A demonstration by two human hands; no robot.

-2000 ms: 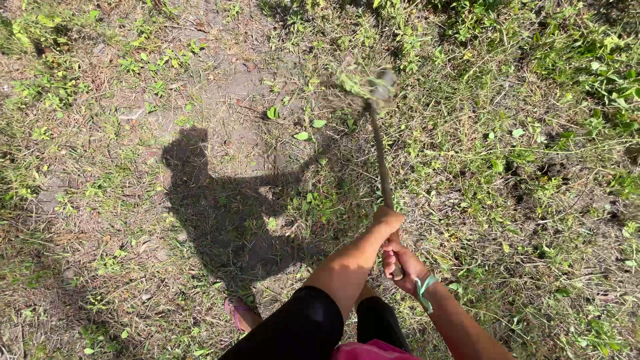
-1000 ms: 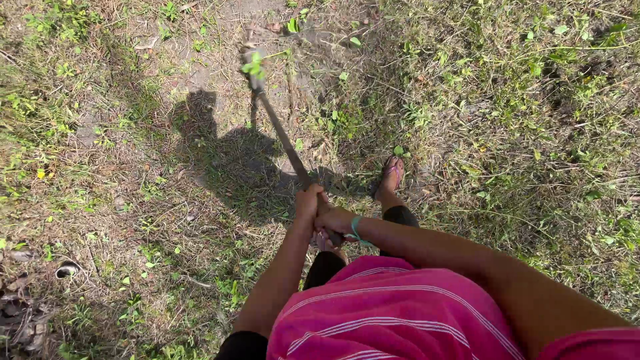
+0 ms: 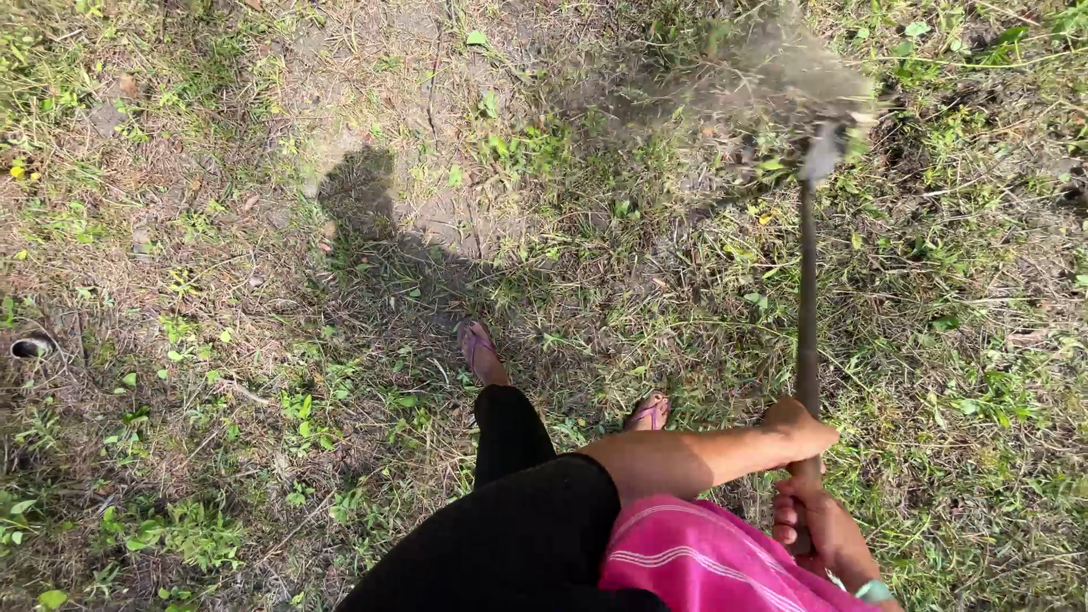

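Both hands grip the lower part of a long wooden handle [image 3: 807, 306] at the right. My left hand [image 3: 799, 432] is the upper one, its arm reaching across from the lower middle. Just below it, my right hand [image 3: 820, 523] wraps the handle's end, with a pale green band at the wrist. A blurred metal tool head [image 3: 823, 155] tops the handle, at the upper right. Loose cut grass and dust [image 3: 790, 72] blur around and beyond it. The exact kind of tool head cannot be told.
Short grass and weeds [image 3: 977, 340] cover much of the ground, with bare soil [image 3: 433, 204] at the upper middle. My feet in flip-flops [image 3: 483, 353] stand near the middle. A small round opening or ring [image 3: 32, 347] lies at the far left. My shadow falls ahead.
The tool and both hands have swung from the left of my body to the right since one second ago. Dust and grass bits now fly around the tool head.
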